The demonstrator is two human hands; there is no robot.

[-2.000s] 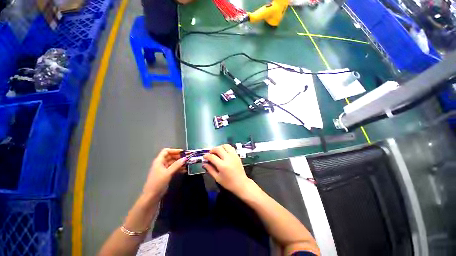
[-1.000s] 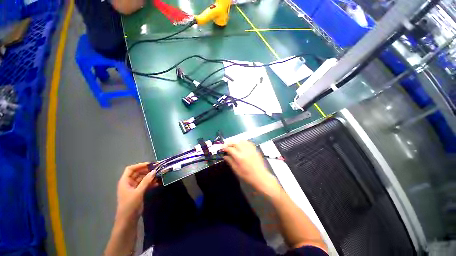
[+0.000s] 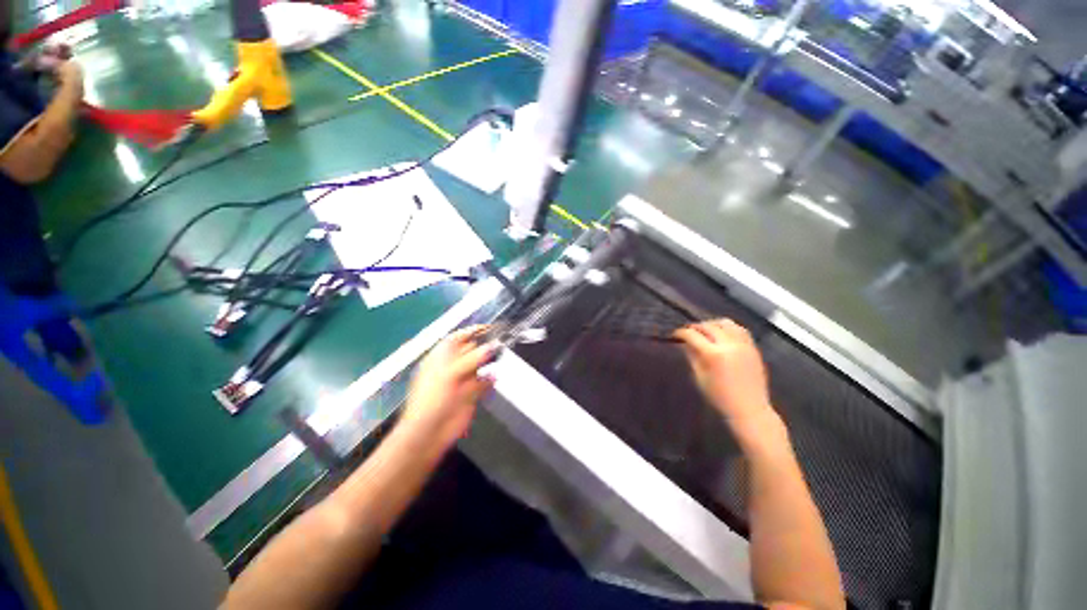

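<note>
My left hand point(image 3: 459, 372) is at the corner where the bench meets the black mesh surface point(image 3: 811, 477), closed around a dark wire harness point(image 3: 525, 324) with white labels. The harness reaches over the mesh and is blurred. My right hand point(image 3: 721, 358) is above the mesh, its fingertips pinching a thin dark cable end; whether it belongs to the same harness is unclear. The steel rule point(image 3: 358, 399) lies along the near bench edge, with a black band point(image 3: 312, 436) across it.
A harness pile point(image 3: 280, 284) lies beside white paper point(image 3: 399, 238) on the green bench. A grey metal post point(image 3: 560, 119) stands at the bench's far right. A yellow tool point(image 3: 248, 89) and red wires point(image 3: 143, 125) lie near another person's arm point(image 3: 54, 125). A blue stool point(image 3: 54, 358) is at left.
The view has turned right. Both hands have moved from the rule to the mesh surface with the harness. My right hand has moved away from my left, over the mesh.
</note>
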